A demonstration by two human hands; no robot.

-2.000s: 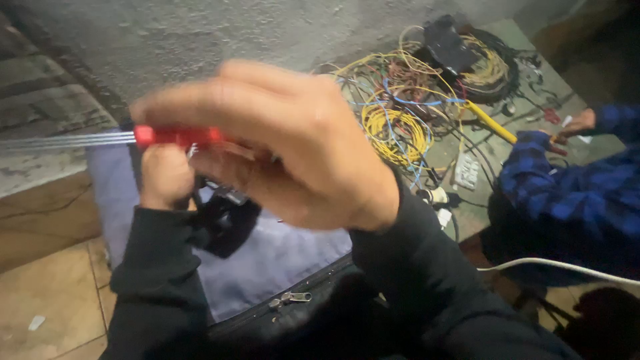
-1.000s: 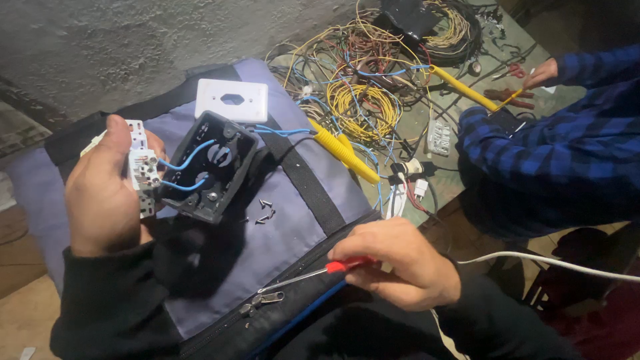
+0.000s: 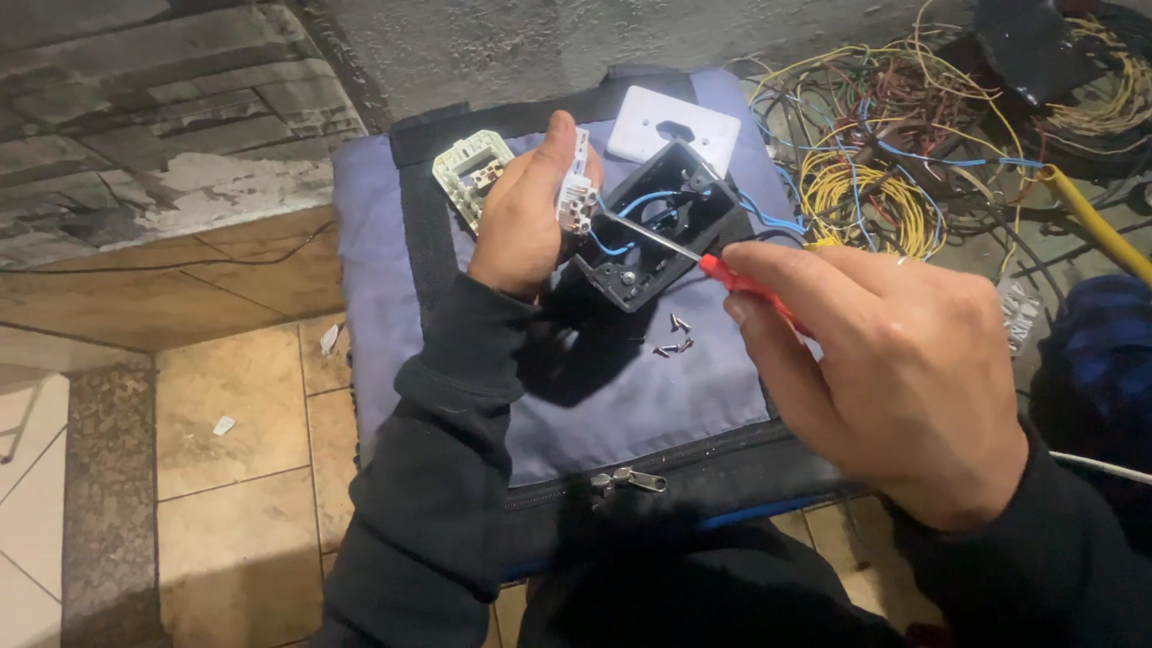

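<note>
My left hand (image 3: 526, 211) holds a white socket module (image 3: 577, 193) by its edge. Blue wires (image 3: 621, 247) run from the module into a black electrical box (image 3: 670, 225) on a grey-purple bag. In my right hand (image 3: 873, 360) is a screwdriver with a red handle (image 3: 751, 290), its tip at the module's wire side. A cream-coloured socket frame (image 3: 472, 175) lies just behind my left hand. Beyond the box a white cover plate (image 3: 673, 130) rests on the bag, and several small screws (image 3: 675, 337) lie in front of it.
Tangled yellow, blue and brown wires (image 3: 886, 171) lie at the right, near a yellow conduit (image 3: 1098, 225). A sleeve or trouser leg of another person in blue plaid (image 3: 1093, 360) shows at the right edge. Zipper pulls (image 3: 630, 480) sit on the bag's front edge; a textured wall (image 3: 486, 54) rises behind.
One second ago the screwdriver was over the bag's zipper; my right hand has brought its tip up to the module. The view has shifted, and the cream frame now shows more fully.
</note>
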